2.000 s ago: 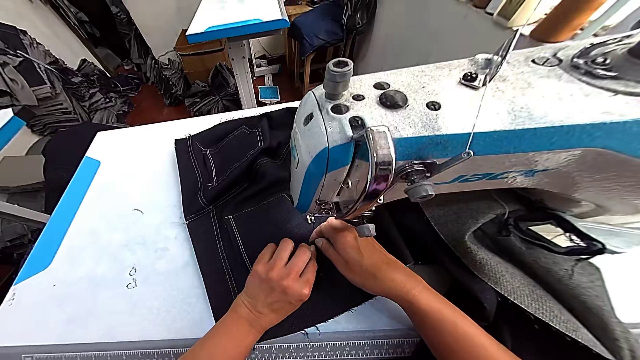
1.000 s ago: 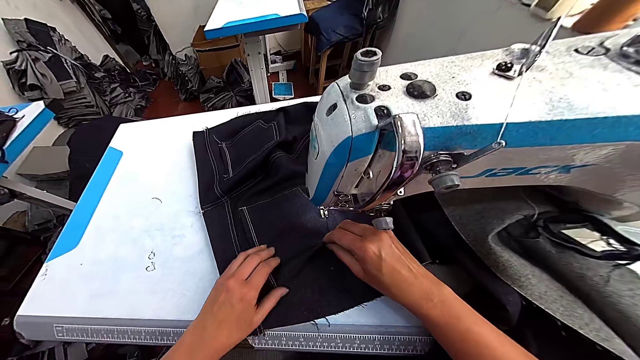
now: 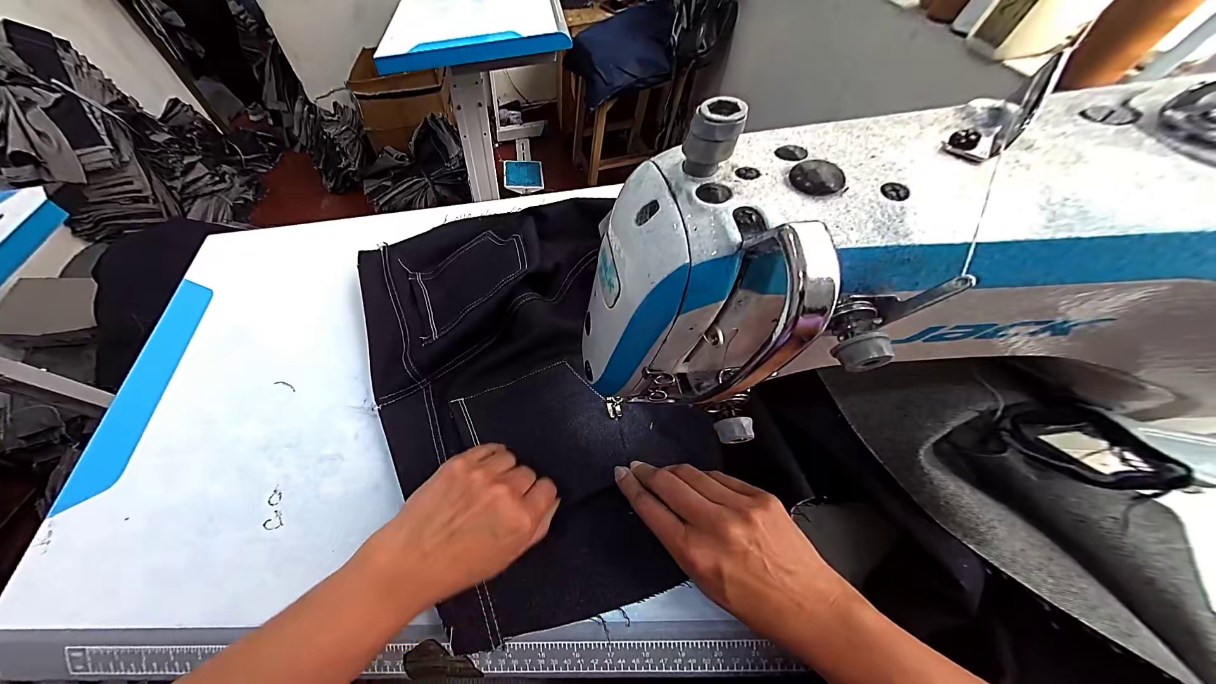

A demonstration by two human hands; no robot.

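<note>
Dark denim trouser panels (image 3: 560,560) with pale stitching lie under the head of a Jack sewing machine (image 3: 703,275). A patch pocket (image 3: 532,418) on the denim reaches to the presser foot (image 3: 614,408). My left hand (image 3: 484,518) rests on the cloth left of the foot's front, its fingers curled against the fabric; whether it pinches a fold cannot be told. My right hand (image 3: 712,522) lies flat on the denim in front of the foot, fingertips near the pocket's lower part. Another stitched pocket (image 3: 470,285) shows farther back on the cloth.
The white table (image 3: 218,418) carries a ruler strip (image 3: 608,657) along its front edge. Grey cloth (image 3: 912,427) lies under the machine arm at the right. Piled garments (image 3: 142,161), a cardboard box (image 3: 394,100) and another table (image 3: 475,28) stand behind.
My left hand has moved from beside the presser foot toward the front left. My right hand has drawn back from the foot toward me. The pocket beside the foot is more exposed.
</note>
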